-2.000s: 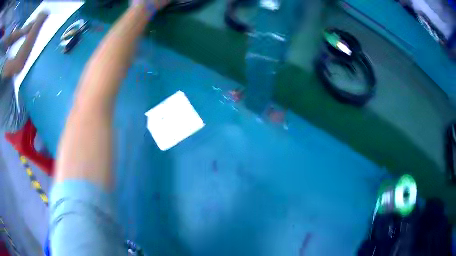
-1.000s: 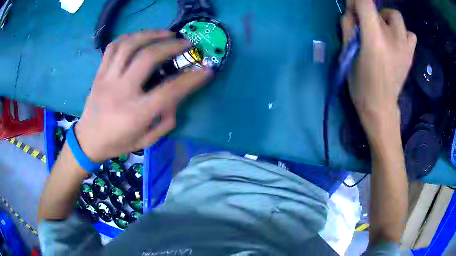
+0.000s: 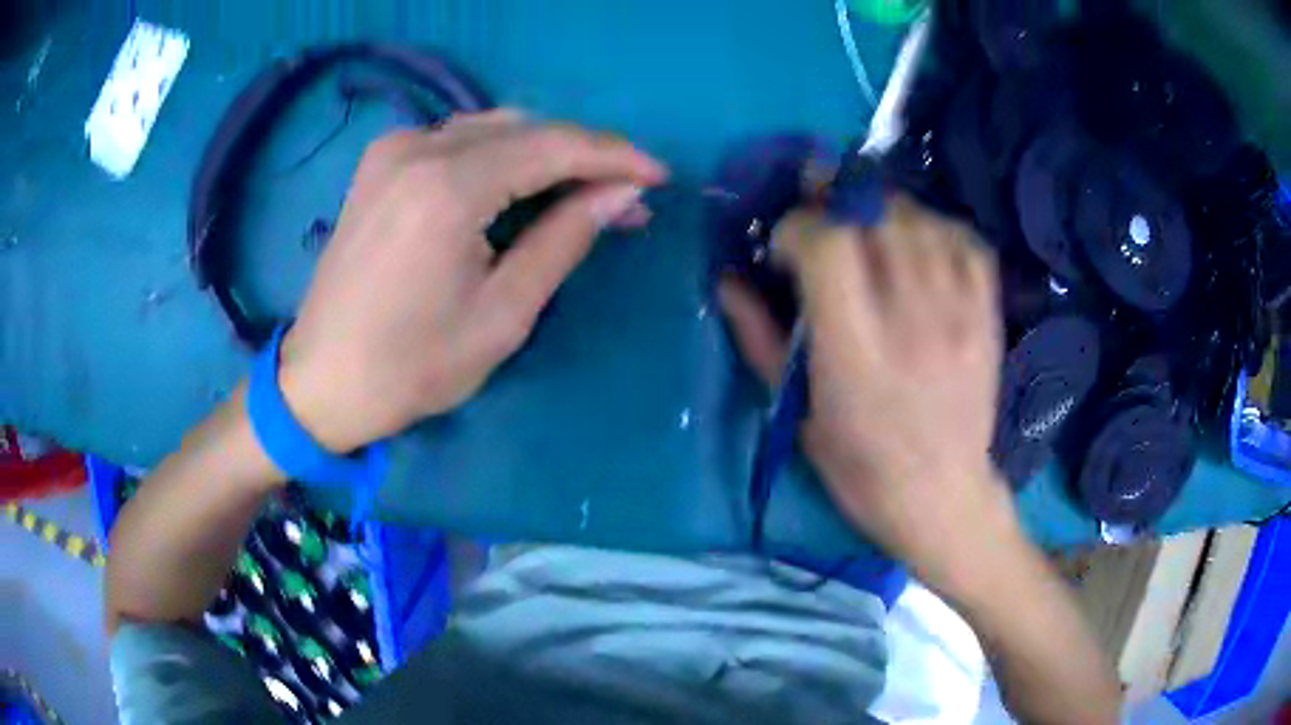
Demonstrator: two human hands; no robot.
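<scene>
My left hand (image 3: pixel 425 269), with a blue wrist band, is over the mat at left centre. Its thumb and index fingertips are close together; whether a thin wire is between them cannot be told. My right hand (image 3: pixel 906 354) is closed around a dark blue soldering iron (image 3: pixel 858 201); its cord hangs down beside the fingers. A dark, blurred part (image 3: pixel 758 198), perhaps a speaker driver, is at the right fingertips. A black headband (image 3: pixel 220 184) lies on the mat, partly hidden behind my left hand. The ear cup's green board is hidden.
Black speaker drivers (image 3: pixel 1140 234) are heaped at the right. A white slip (image 3: pixel 138 99) lies at the upper left of the blue-green mat (image 3: pixel 566 453). Part of a green reel shows at the top edge. A blue bin (image 3: pixel 404 588) of black and green parts is below the bench.
My right hand has moved left and down from the upper right, towards my left hand. My left hand has moved slightly right, off the green board. The dark part now shows at the right fingertips.
</scene>
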